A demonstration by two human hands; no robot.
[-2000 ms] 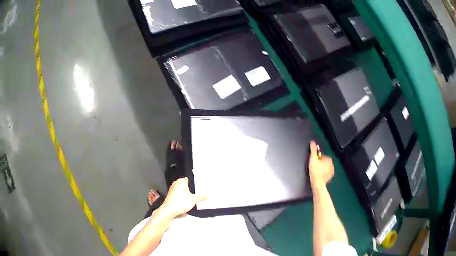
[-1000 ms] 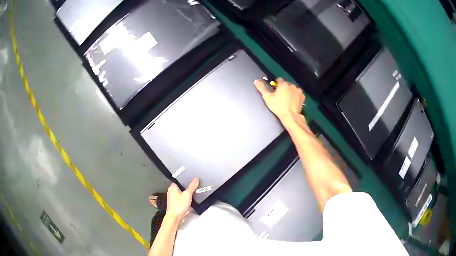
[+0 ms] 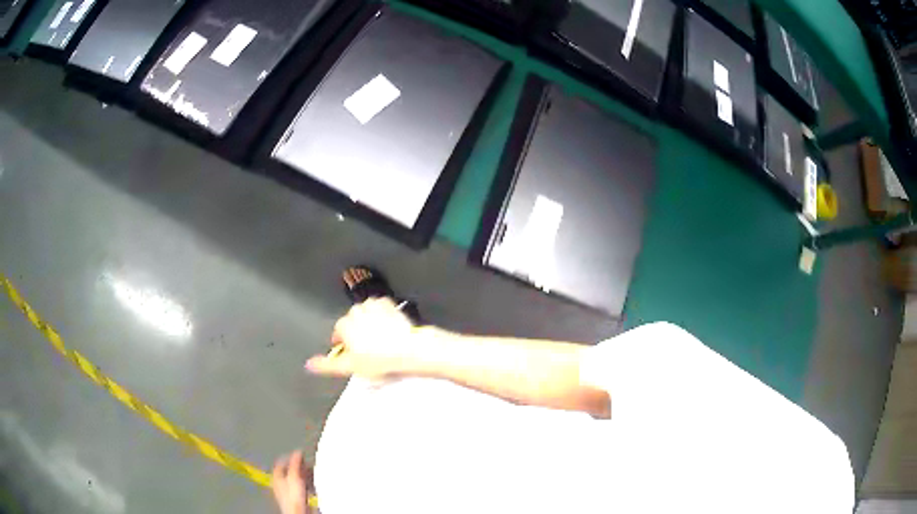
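My right hand [image 3: 372,341] is off the bench, in front of my body over the floor, curled around a thin yellow and black tool, possibly a screwdriver; only small bits of it show. My left hand [image 3: 291,484] is low at the bottom edge, partly cut off by the frame and my white clothing; no object shows in it. The nearest closed laptop [image 3: 578,191], dark grey with a white label, lies on a black foam pad at the bench's front. Another closed laptop [image 3: 402,75] with a white label lies to its left on its own pad.
More closed laptops lie in rows to the left and behind, on the green bench mat [image 3: 704,256]. A yellow tape roll [image 3: 827,202] hangs by the bench post at right. A foot shows on the grey floor, left of which runs a yellow line [image 3: 151,416].
Both hands have left the laptop they touched. My right hand has moved down and left over the floor, still with the tool. The view has turned.
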